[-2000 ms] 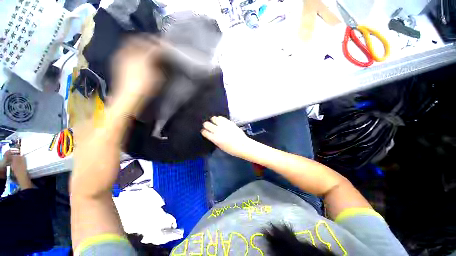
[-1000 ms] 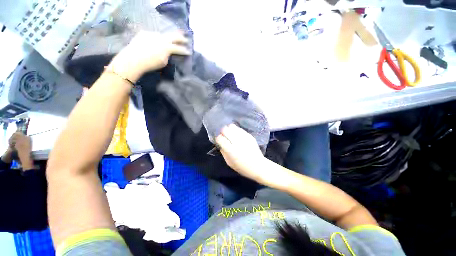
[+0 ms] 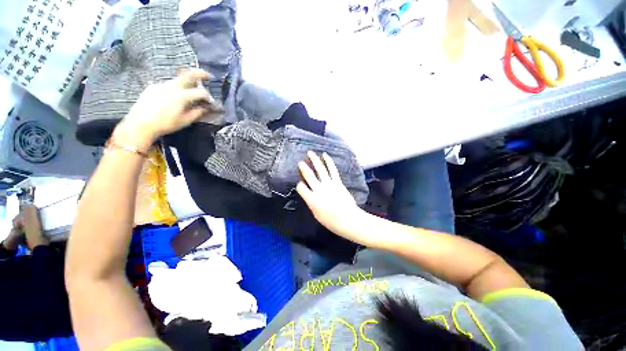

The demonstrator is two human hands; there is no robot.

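The grey-and-black checked garment (image 3: 159, 44) lies over the left part of the table, with its black lining (image 3: 233, 206) hanging toward my lap. A smaller checked piece (image 3: 244, 152) and a grey fabric part (image 3: 322, 164) lie on the lining. My left hand (image 3: 175, 103) is at the garment's edge, fingers bent, thumb and fingertips close together; whether it pinches cloth is unclear. My right hand (image 3: 326, 185) rests on the grey part with its fingers spread.
Red-and-yellow scissors (image 3: 528, 62) and a tan cardboard piece (image 3: 456, 31) lie on the table (image 3: 384, 103). A blue crate (image 3: 257, 253) at lower left holds white cloth (image 3: 202, 295) and a dark phone-like object (image 3: 191, 236). Dark bundles (image 3: 511, 185) are below right. Another person's hands (image 3: 27, 226) show far left.
The garment has been spread and turned so more checked cloth shows at upper left. My right hand has opened and flattened on the grey part. My left hand has moved slightly left and down.
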